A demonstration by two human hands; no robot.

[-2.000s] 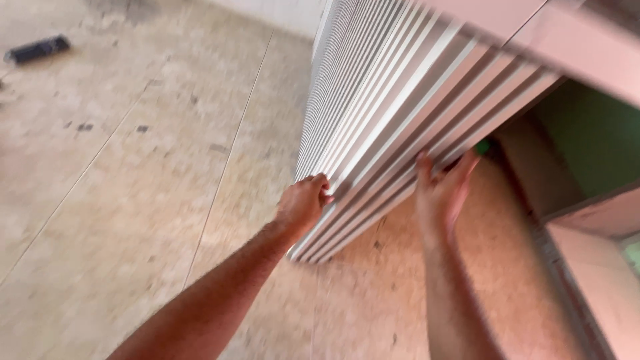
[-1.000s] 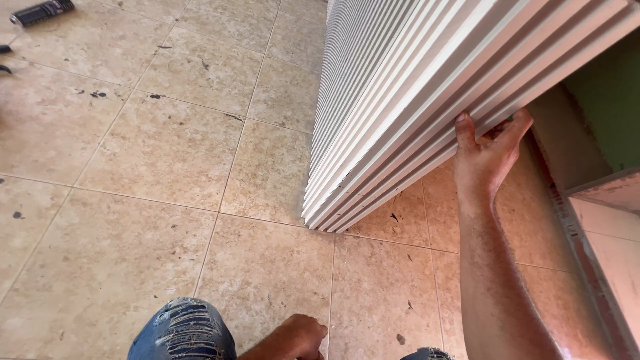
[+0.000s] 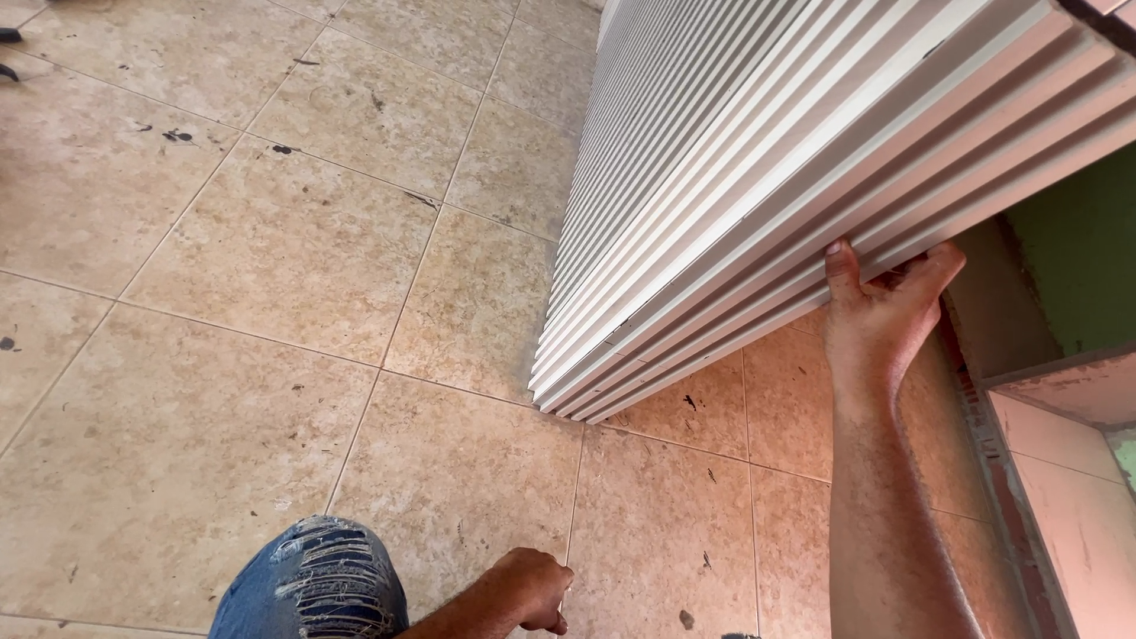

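Note:
A tall white and grey fluted panel (image 3: 754, 213), ribbed along its length, stands at a slant with its lower end at the floor tiles. My right hand (image 3: 879, 311) grips the panel's lower right edge, thumb on the ribbed face and fingers around behind it, partly hidden. Low in the view, my left hand (image 3: 531, 587) is off the panel, over the tiled floor, with its fingers curled; whether it holds something small cannot be told. Beside it at the left is my knee in ripped blue jeans (image 3: 311, 581).
Beige floor tiles (image 3: 275, 240) with dark spots spread across the left and middle. At the right are a low tiled ledge (image 3: 1065, 497) and a green wall surface (image 3: 1083, 257). Black tips of an object (image 3: 9, 53) show at the left edge.
My left hand was at the panel's left side two seconds ago and has come away, down to near my knee. My right hand has stayed on the panel's right edge.

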